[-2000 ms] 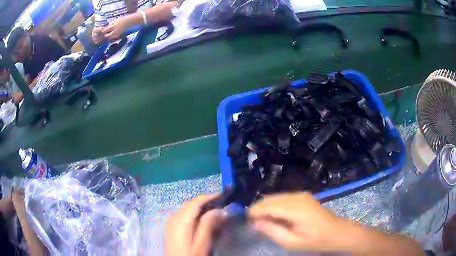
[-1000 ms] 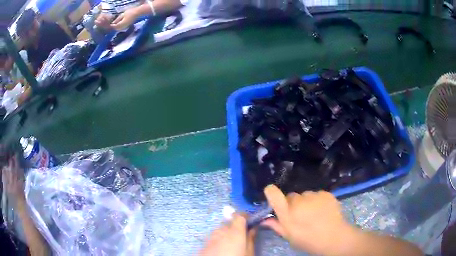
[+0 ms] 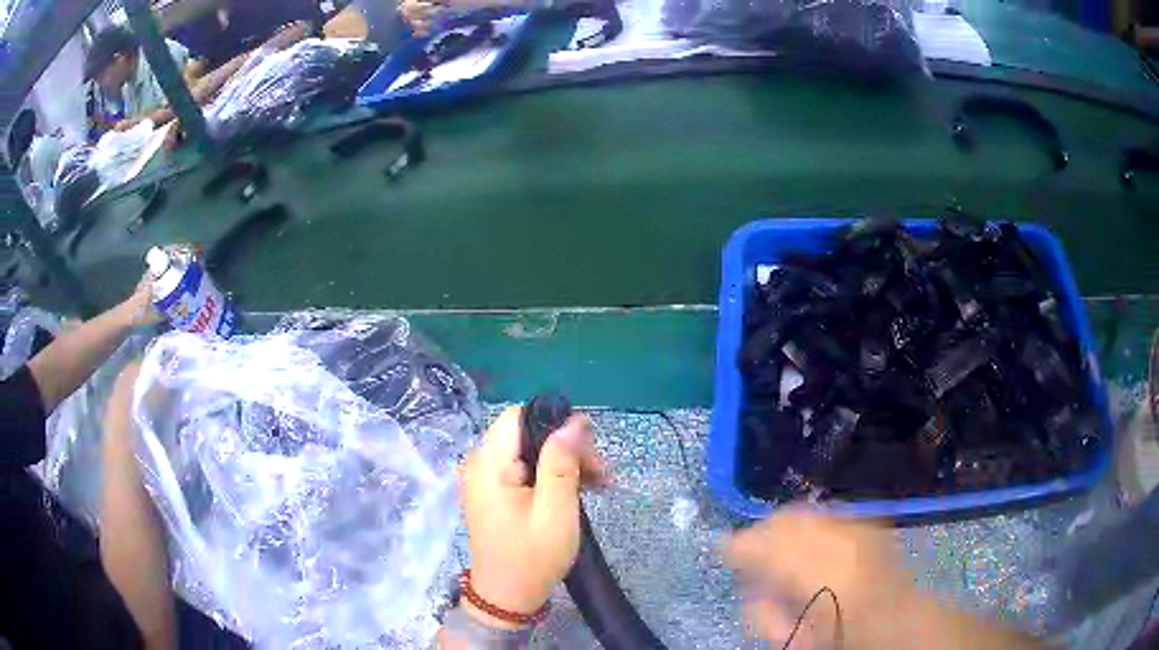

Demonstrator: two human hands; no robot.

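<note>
My left hand [image 3: 519,514], with a reddish bead bracelet, grips the upper end of a black curved band [image 3: 610,597] at lower centre. The band runs down past the bottom edge. My right hand [image 3: 826,565] is blurred, to the right of the band and just below the bin. A thin dark wire loops in front of it. Its fingertips are unclear, and I cannot tell whether it holds anything. A blue bin [image 3: 731,368] to the right is heaped with small black plastic parts [image 3: 941,368].
Clear plastic bags [image 3: 292,495] lie at left. Beside them, another person's hand is at an aerosol can [image 3: 191,295]. Black bands [image 3: 1010,125] lie on the green conveyor [image 3: 572,203]. Across it are a blue tray [image 3: 445,79] and people. A blurred grey cylinder [image 3: 1118,546] stands at right.
The view has shifted, so the bin sits further right. My hands, together before, are now apart. A long black band now shows in my left hand.
</note>
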